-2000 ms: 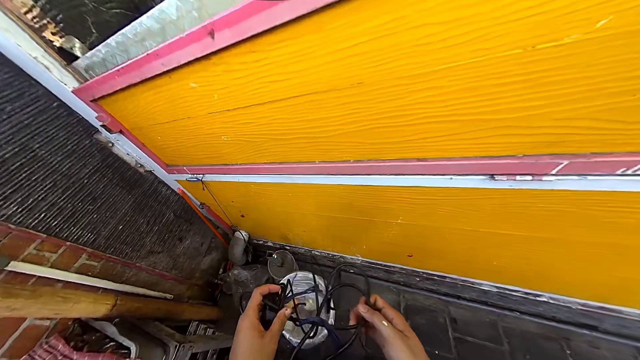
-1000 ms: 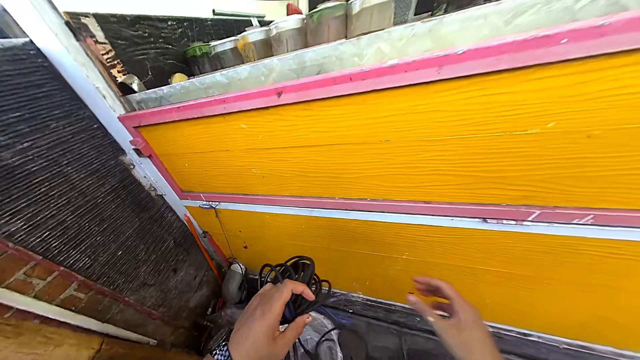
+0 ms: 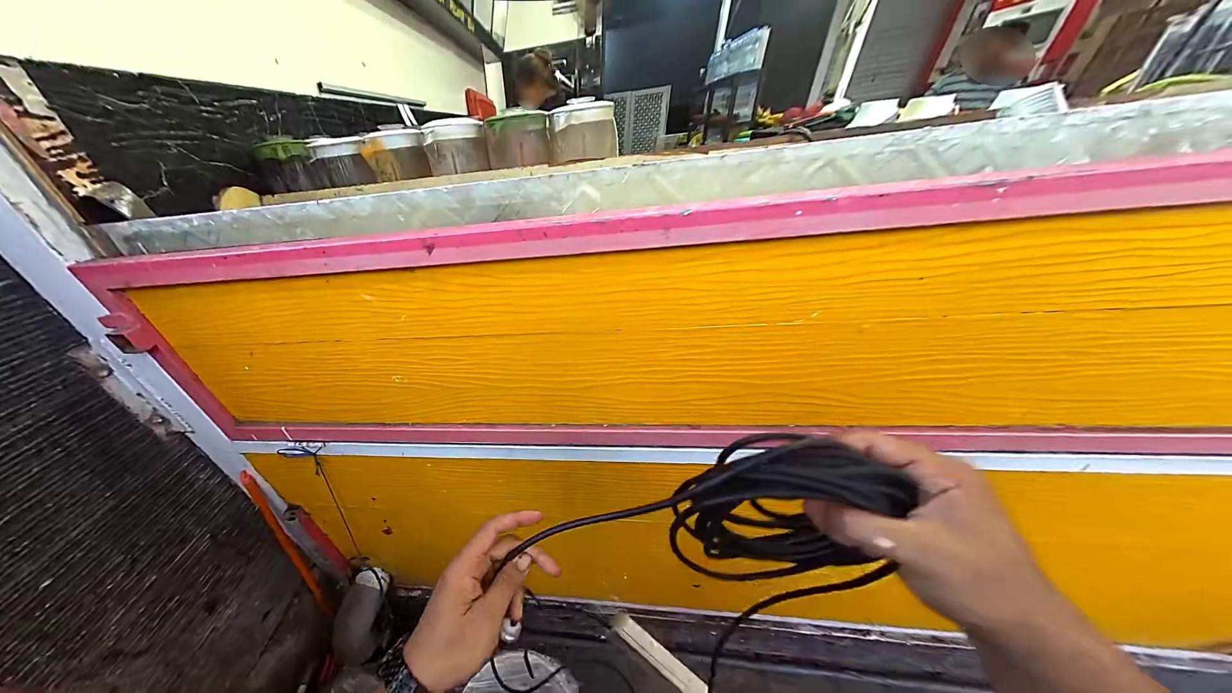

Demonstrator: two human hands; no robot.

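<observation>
A coil of black cable [image 3: 789, 500] hangs in front of the yellow panel, low and right of the middle. My right hand [image 3: 924, 529] grips the coil's right side, fingers above and thumb below. One strand runs from the coil leftward to my left hand [image 3: 481, 597], which pinches it between thumb and fingers. Another length drops from the coil past the lower edge of the view. A small silvery end piece [image 3: 511, 630] shows just under my left hand; whether it belongs to the cable I cannot tell.
A yellow panel [image 3: 616, 356] with a pink frame spans the view. Lidded containers [image 3: 520, 140] stand on the counter behind it, and two people are beyond. A grey object [image 3: 361, 616], an orange pole [image 3: 284, 539] and a wooden strip [image 3: 659, 654] are low down.
The coiled cable, down by the wall one second ago, is now raised in my right hand. My left hand now holds a strand of it. The view has tilted up.
</observation>
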